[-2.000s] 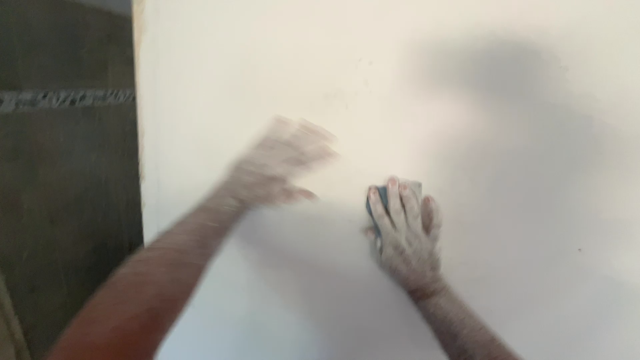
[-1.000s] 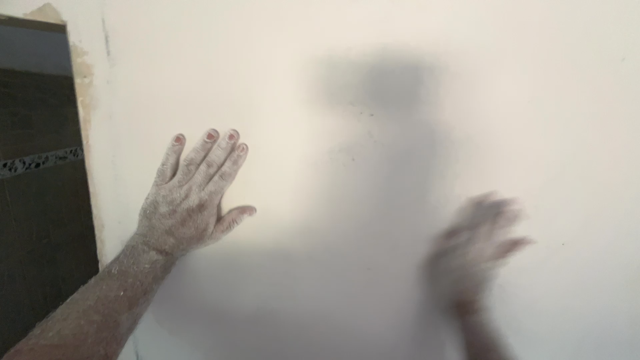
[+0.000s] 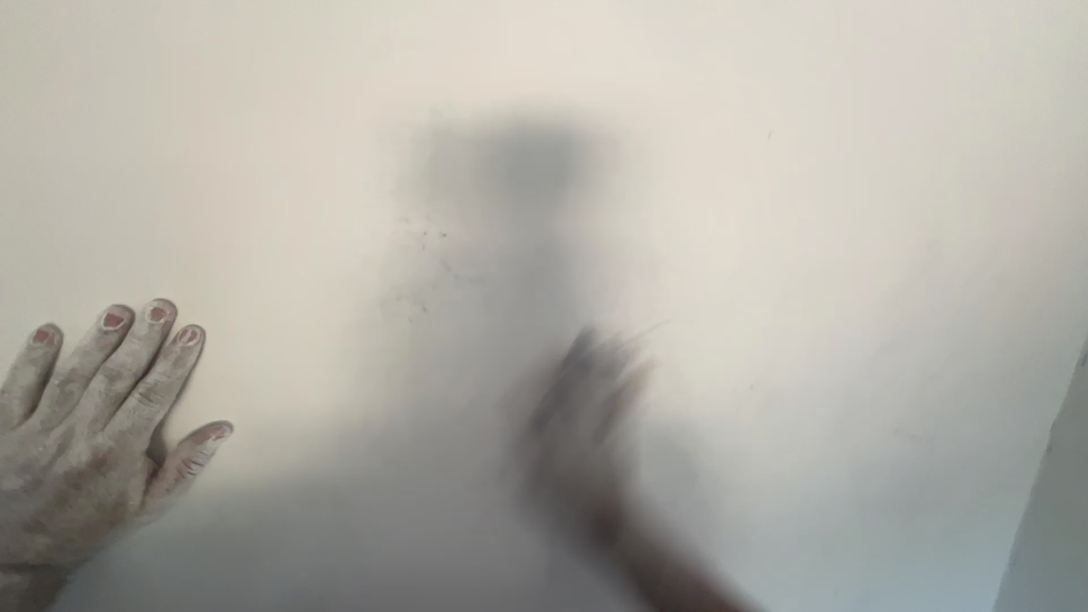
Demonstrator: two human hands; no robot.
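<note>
My left hand (image 3: 93, 450), coated in pale dust, lies flat on the off-white wall (image 3: 807, 255) at the lower left, with its fingers spread and nothing in it. Right of the lower middle, my right hand (image 3: 586, 425) is strongly blurred against the same wall. A dark patch shows at its fingertips, but the blur hides what it is and how the fingers are set. Small dark specks and faint marks (image 3: 425, 234) dot the wall above and between the hands.
A soft shadow falls over the middle and lower part of the wall. At the lower right, a slanting edge borders a grey surface (image 3: 1050, 501).
The view has shifted to the right, so the dark tiled area at the left is out of sight. My left hand has stayed flat on the wall since one second ago; my right hand is still blurred.
</note>
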